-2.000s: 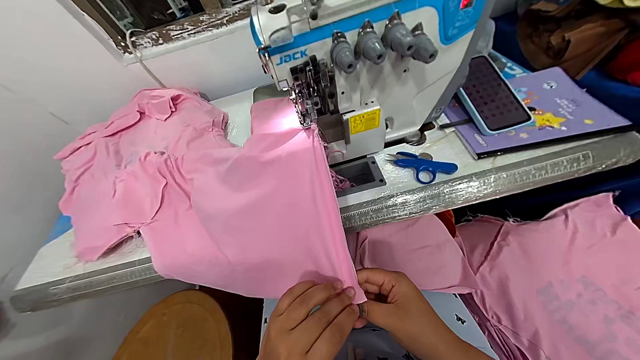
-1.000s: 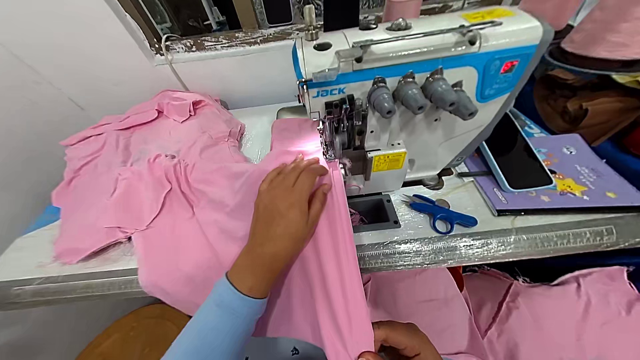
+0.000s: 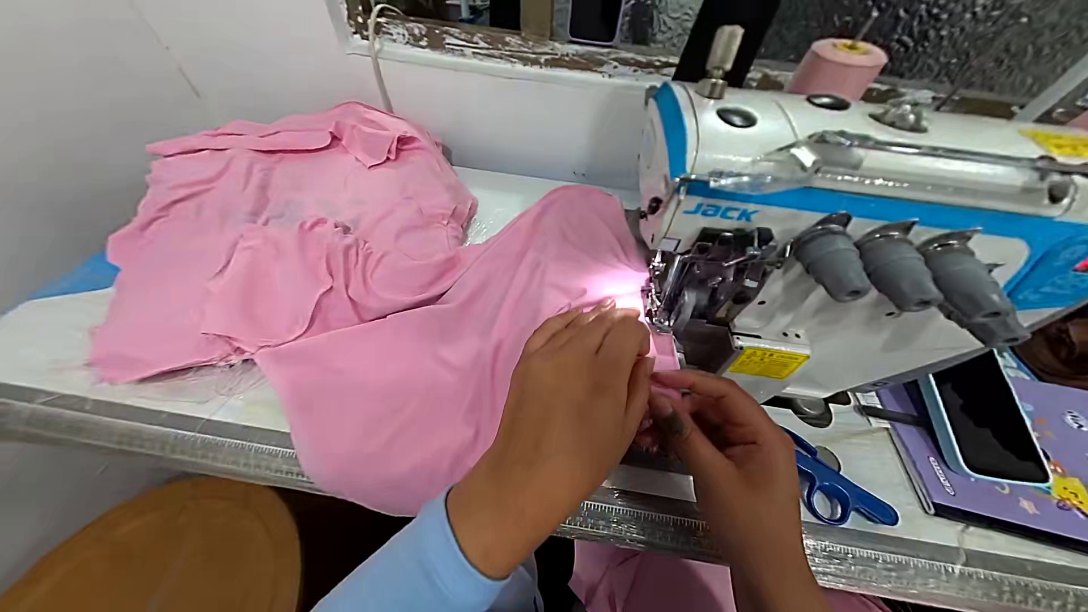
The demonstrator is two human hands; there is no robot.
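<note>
A Jack overlock sewing machine (image 3: 850, 229) stands at the right, its lamp lighting the needle and presser foot area (image 3: 659, 293). Pink fabric (image 3: 408, 374) runs from the table's front edge up to the presser foot. My left hand (image 3: 582, 374) lies on the fabric just in front of the foot, fingers bent and close together. Right beside it, my right hand (image 3: 714, 416) pinches the fabric's edge between thumb and forefinger. Behind and left, joined or overlapping pink garment pieces (image 3: 297, 204) lie bunched on the table; which of the two cannot be told.
Blue thread snips (image 3: 833, 489) lie right of my right hand. Farther right, a phone (image 3: 986, 416) rests on a purple notebook (image 3: 1045, 408). A pink thread cone (image 3: 837, 68) stands behind the machine. A measuring tape runs along the table's front edge (image 3: 892, 552). A round brown stool seat (image 3: 170, 552) is below left.
My right hand has come up from the lower end of the fabric to its edge near the presser foot. More of the fabric lies behind the foot. The view has moved closer to the machine.
</note>
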